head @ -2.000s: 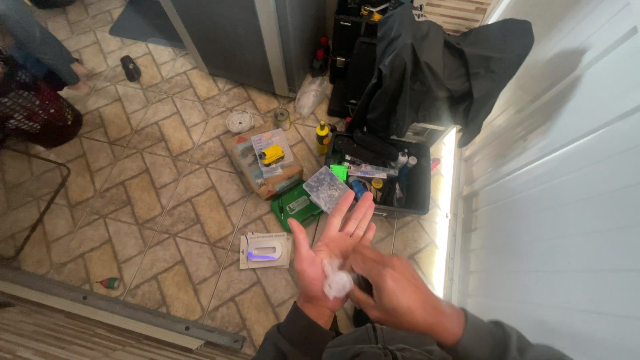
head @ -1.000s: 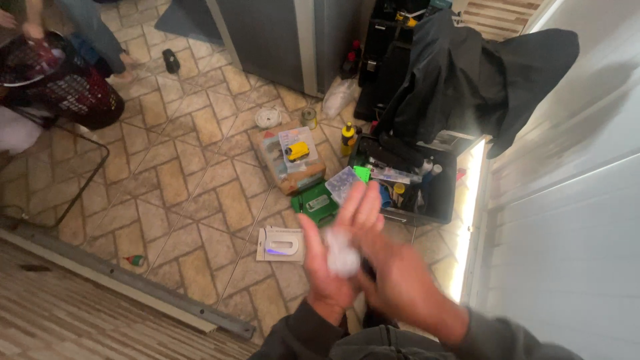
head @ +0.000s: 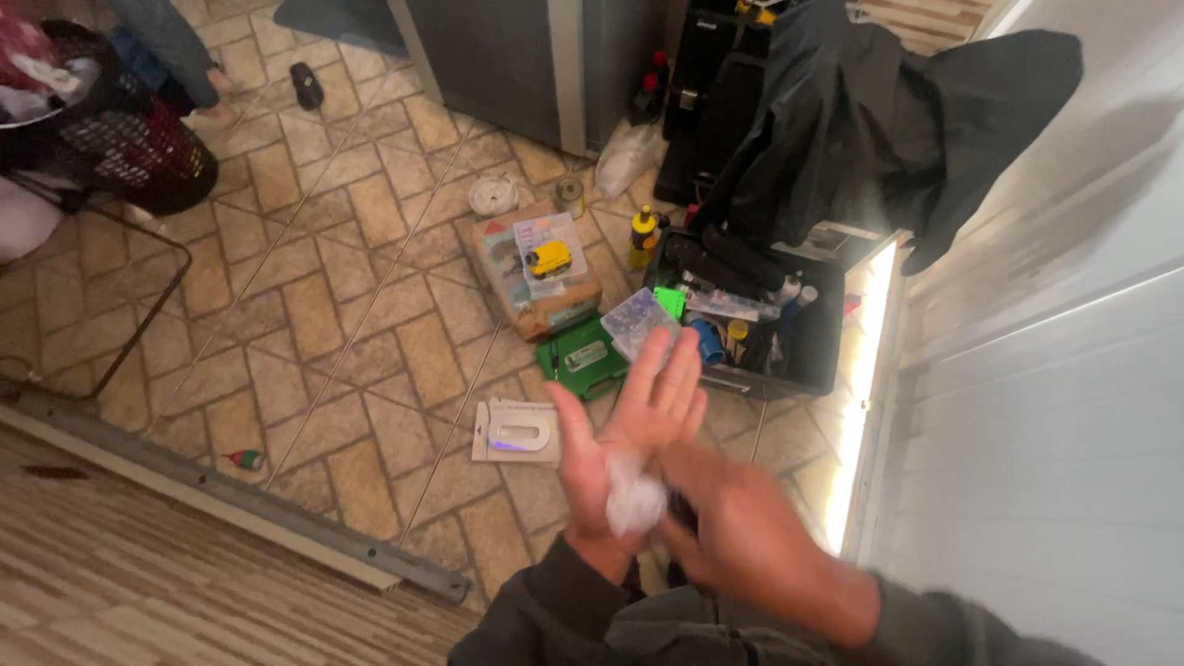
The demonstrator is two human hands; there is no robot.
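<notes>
My left hand (head: 620,444) is palm up with its fingers spread. A crumpled white wad (head: 635,499), blurred, lies against its palm. From the right, my right hand (head: 754,527) presses its fingers to the wad; motion blur and the angle hide the exact hold. Beyond the fingertips are a clear plastic case of small parts (head: 638,322) and a green plastic case (head: 585,359). To the left of my left hand lies a white device on a card (head: 520,435).
A black tool box (head: 814,347) full of tools stands ahead right, under black cloth (head: 860,120). A cardboard box (head: 546,310) carries a yellow tool (head: 549,260). A metal strip (head: 277,513) edges the tiles. A person's leg (head: 171,46) is beside a laundry basket (head: 153,153).
My right hand keeps shifting against the wad in my left palm. The person's arm reaching at the basket one second ago is no longer seen there.
</notes>
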